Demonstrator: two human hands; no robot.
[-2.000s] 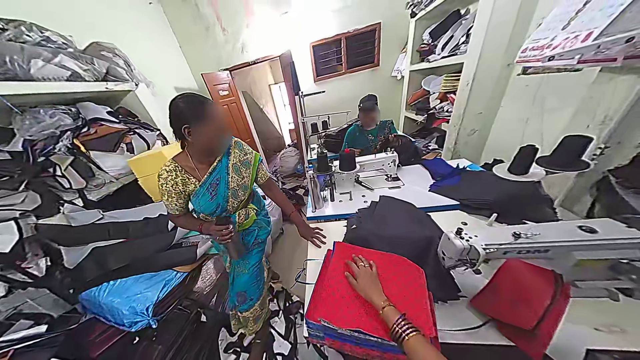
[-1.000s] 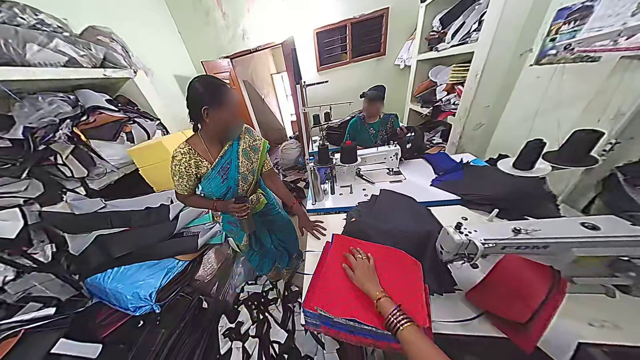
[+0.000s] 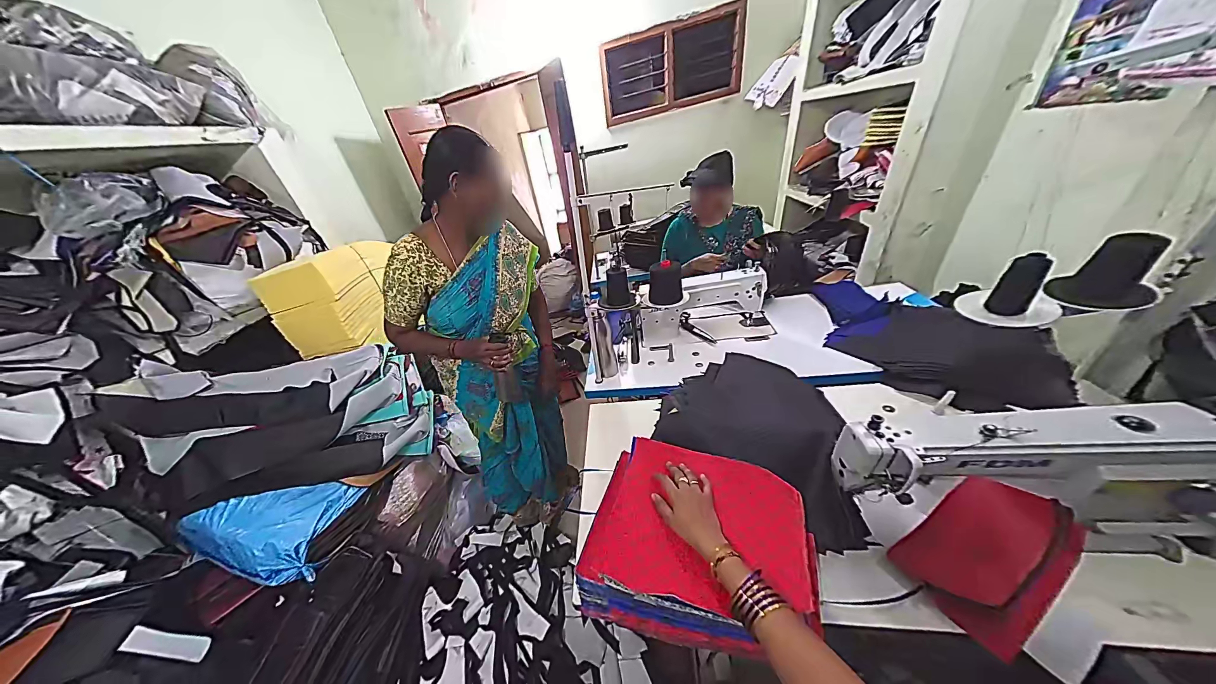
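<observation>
One of my hands, which looks like my right hand [image 3: 690,511], wears rings and bangles and lies flat, fingers apart, on a stack of red fabric pieces [image 3: 760,503]. Blue and red layers show at the stack's lower edge. Just behind it is a pile of black fabric pieces [image 3: 760,408]. To the right stands a white sewing machine [image 3: 1026,446], with more red pieces [image 3: 978,541] beside its needle end. My left hand is out of view.
A person in a blue sari [image 3: 494,370] stands left of the table, holding a dark object. Another person [image 3: 712,228] sits behind a second sewing machine [image 3: 708,287]. Fabric strips [image 3: 513,608] litter the floor. Yellow stacked sheets [image 3: 328,294] and a blue plastic bag [image 3: 271,527] are at left.
The standing person's outstretched hand has drawn back from beside the red stack and now hangs at their side. My hand stays on the stack.
</observation>
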